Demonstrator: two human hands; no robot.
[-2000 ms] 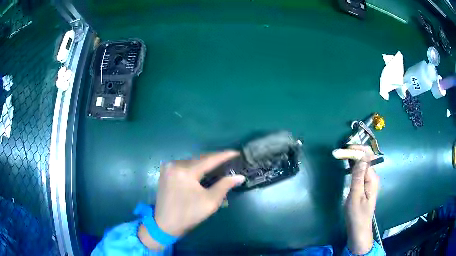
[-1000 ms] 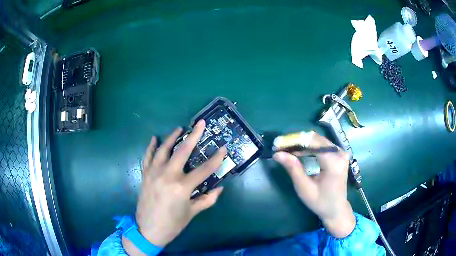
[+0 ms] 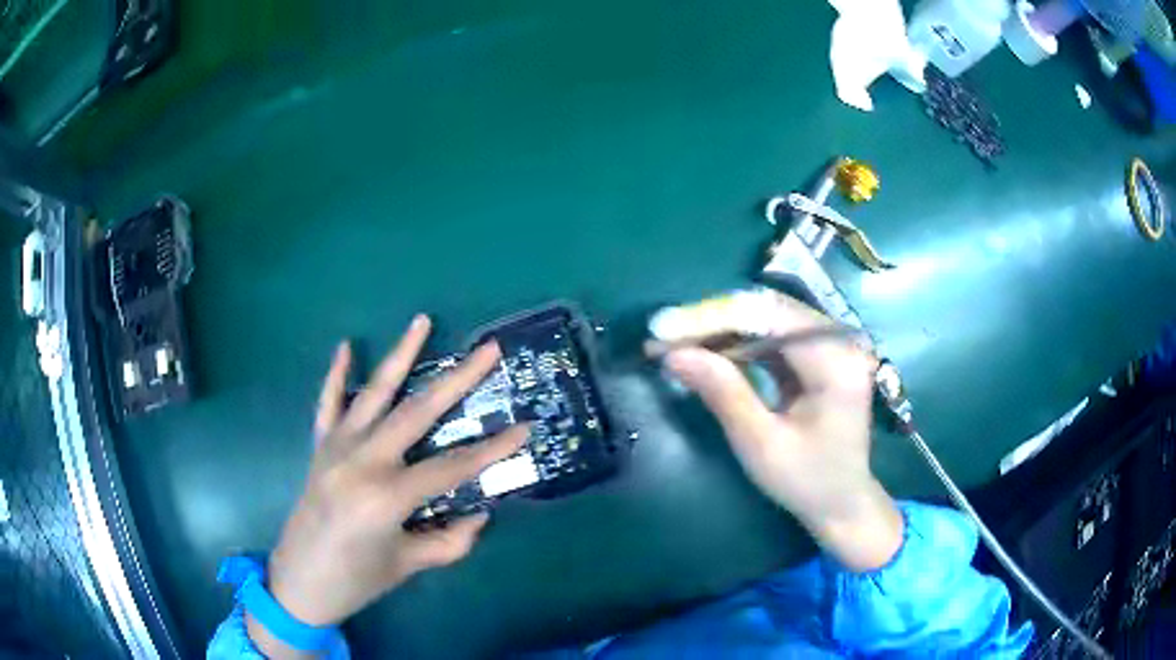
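Note:
A camera housing (image 3: 591, 458) lies on the green mat in front of me, with a circuit board (image 3: 548, 393) inside its frame. The board shows small parts and pale rectangular patches. My left hand (image 3: 393, 471) lies spread over the left part of the board and housing, fingers apart. My right hand (image 3: 800, 413) is just right of the housing and holds a slim dark tool (image 3: 761, 346) between thumb and fingers. Its index finger has a pale yellow-white covering (image 3: 722, 316). The tool's tip is blurred and appears apart from the board.
An air blow gun (image 3: 813, 258) with a hose lies behind my right hand, an amber lump (image 3: 856, 181) at its tip. Small black parts (image 3: 961, 114), a white wipe (image 3: 867, 52) and a bottle (image 3: 957, 32) are at upper right. Another opened housing (image 3: 148, 303) lies left, by a metal frame (image 3: 78, 438).
The housing, at first tilted in my left hand, now lies flat with the board showing. My right hand has left the blow gun and taken the slim tool. The view has shifted.

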